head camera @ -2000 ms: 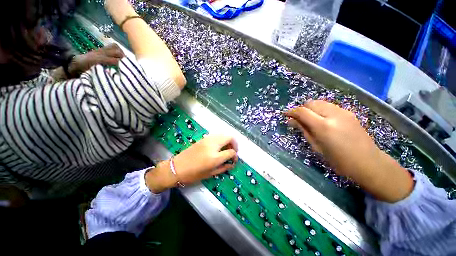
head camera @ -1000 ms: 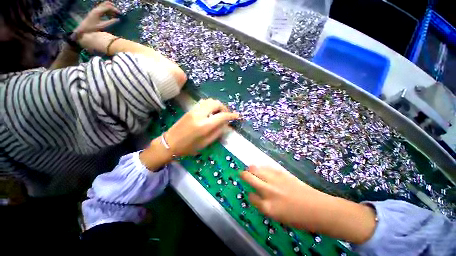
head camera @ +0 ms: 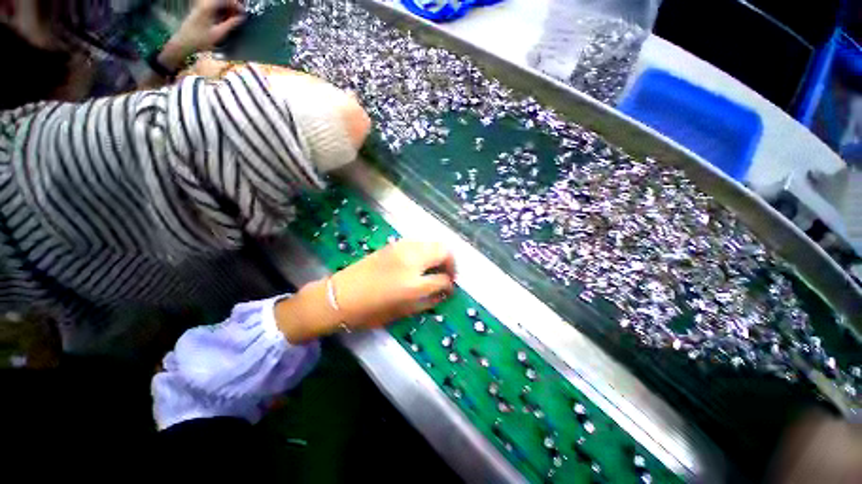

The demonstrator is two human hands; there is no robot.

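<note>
The green circuit board panel (head camera: 501, 378) lies in the metal rail (head camera: 567, 373), with upright silver-topped capacitors (head camera: 479, 327) on it. My left hand (head camera: 383, 288) is over the board, fingers curled down and fingertips close to its surface. Whether they hold a part is hidden. A blurred skin-toned shape, my right hand or forearm (head camera: 822, 454), is cut off at the bottom right corner; its fingers cannot be made out. Loose shiny capacitors (head camera: 652, 236) are heaped in the dark green tray (head camera: 506, 142) beyond the rail.
A person in a striped sleeve (head camera: 161, 180) leans over the rail at the left, close to my left hand. Behind the tray's raised rim (head camera: 567, 99) are a clear bag of parts (head camera: 605, 57), a blue bin (head camera: 695, 123) and a blue strap (head camera: 439, 8).
My left hand has moved from the tray side of the rail down over the board. My right hand has left the board for the bottom right corner. The other person's arms have shifted.
</note>
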